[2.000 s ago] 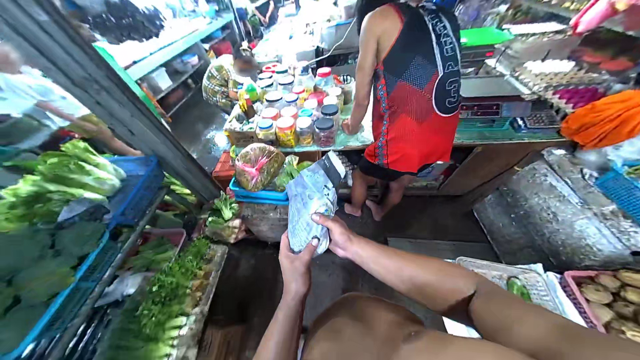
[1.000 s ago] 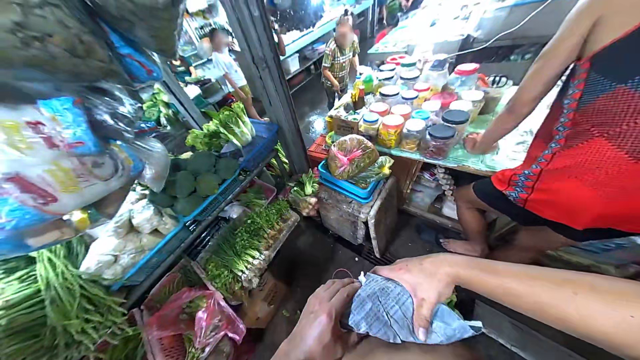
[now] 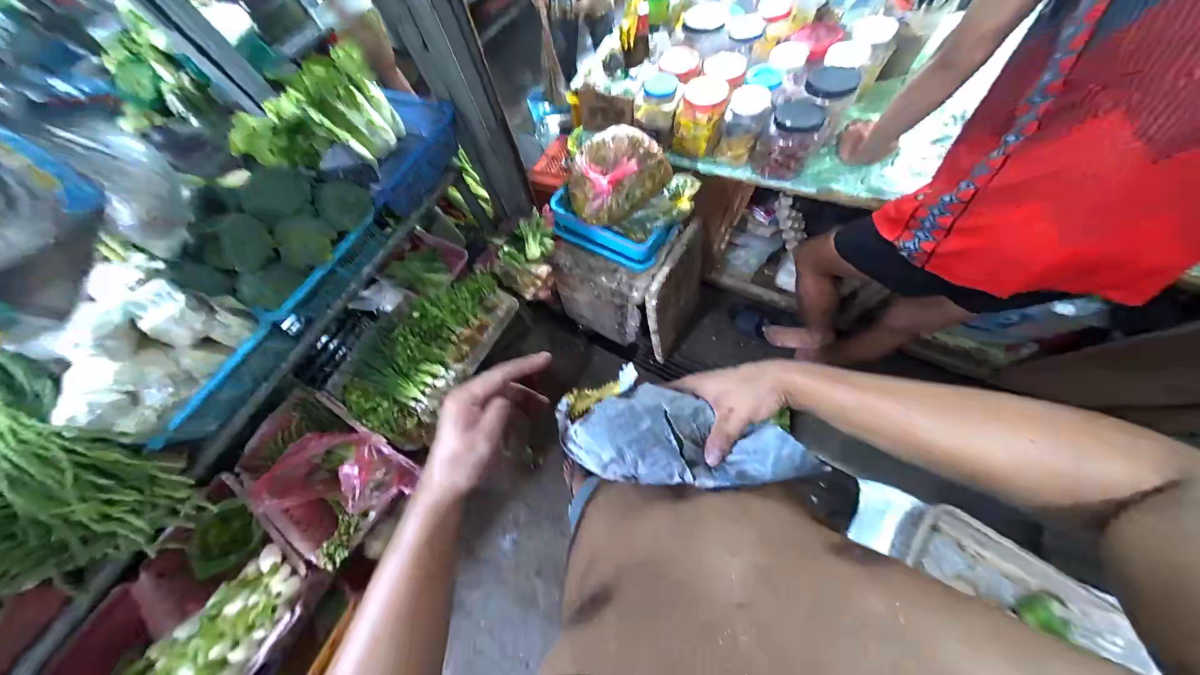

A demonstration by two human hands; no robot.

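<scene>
A bundle wrapped in grey-blue paper [image 3: 647,436], seemingly newspaper, lies sideways against my torso. Yellowish-green leafy matter shows at its left end and a little green at its right. My right hand [image 3: 745,398] grips the bundle from above, thumb across the wrapping. To the left of it, my left hand [image 3: 487,422] is off the paper, fingers apart and slightly blurred, with nothing in it. Beyond my hands, a tied plastic bag of brownish food [image 3: 619,175] sits in a blue plastic tray [image 3: 614,246] on a worn box.
Left are crates of broccoli [image 3: 281,220], long beans [image 3: 75,487], green onions [image 3: 412,352] and a pink plastic bag [image 3: 328,473]. A metal post [image 3: 459,94] rises ahead. Lidded jars [image 3: 701,117] stand on a counter, where a person in a red top [image 3: 1059,187] stands. A pale crate [image 3: 994,562] is lower right.
My left hand has come off the wrapped bundle, which both hands held before. My right hand keeps its hold. The view has swung left since the earliest frame.
</scene>
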